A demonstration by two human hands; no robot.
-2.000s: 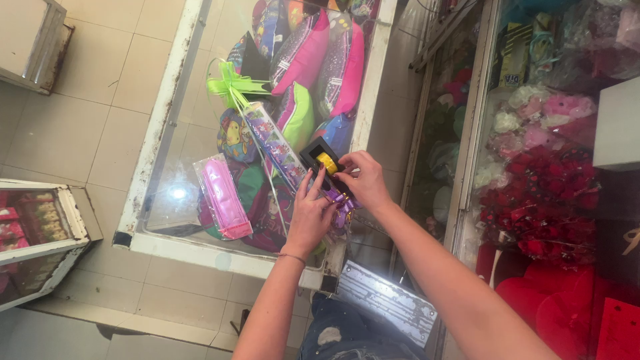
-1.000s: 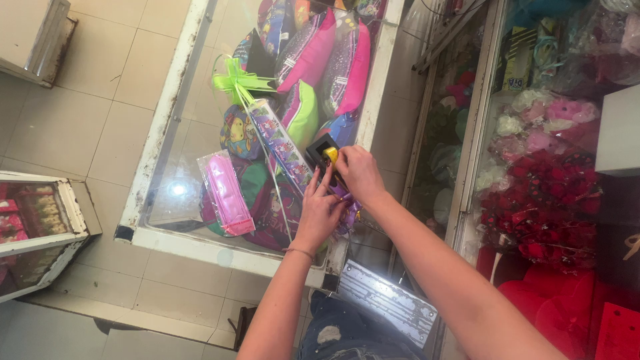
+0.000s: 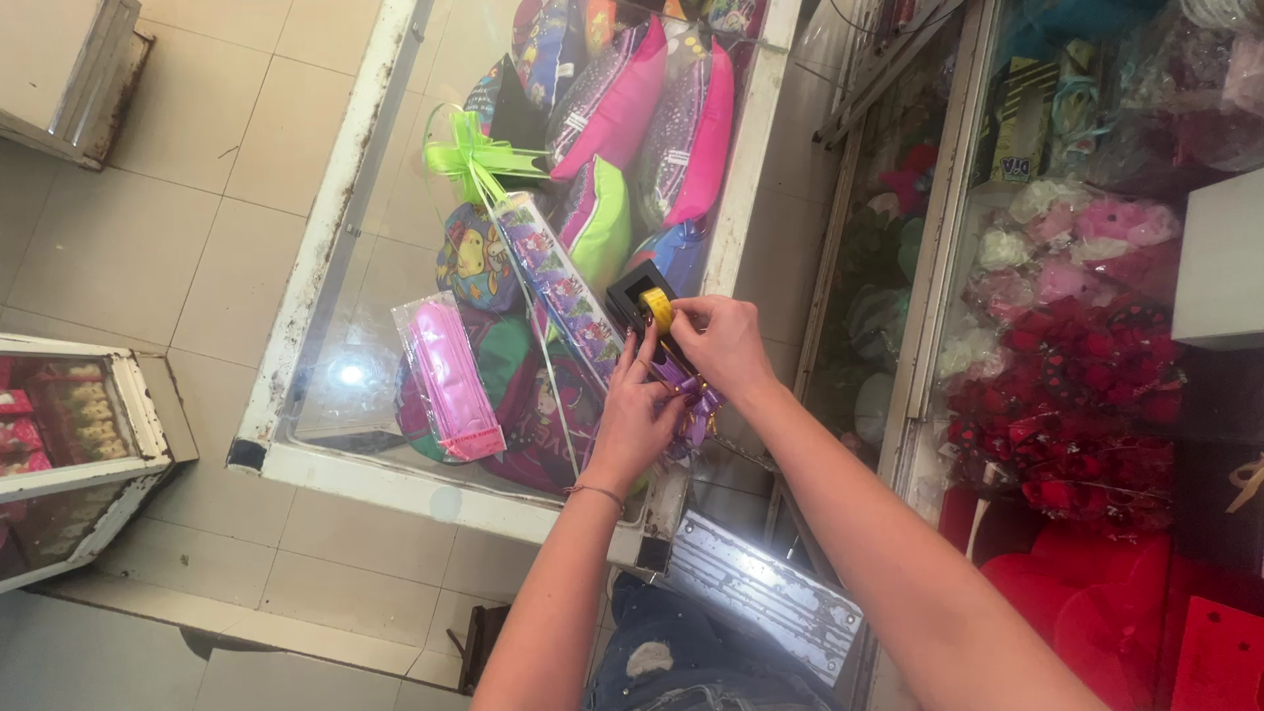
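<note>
My right hand (image 3: 726, 341) pinches the side of a yellow tape roll (image 3: 657, 309), which sits in a black tape dispenser (image 3: 630, 286) on the glass counter top. My left hand (image 3: 637, 410) lies just below, its fingertips touching the dispenser and roll; whether it grips anything is hidden. Beside both hands runs a long, clear-wrapped package with a printed pattern (image 3: 558, 281), a lime green ribbon bow (image 3: 472, 156) at its upper end. A purple ribbon bow (image 3: 699, 405) shows between my wrists. A pink item in a clear packet (image 3: 449, 375) lies to the left.
The white-framed glass case (image 3: 296, 296) holds several colourful cushions (image 3: 612, 99). At the right, another glass case contains red artificial flowers (image 3: 1066, 395) and a white box (image 3: 1220, 262) stands near it. A small display case (image 3: 74, 434) is at the left. A metal plate (image 3: 765, 588) lies below the counter edge.
My right hand has shifted slightly around the yellow roll and dispenser. My left hand stays close beside them. The wrapped package and pink packet lie as before.
</note>
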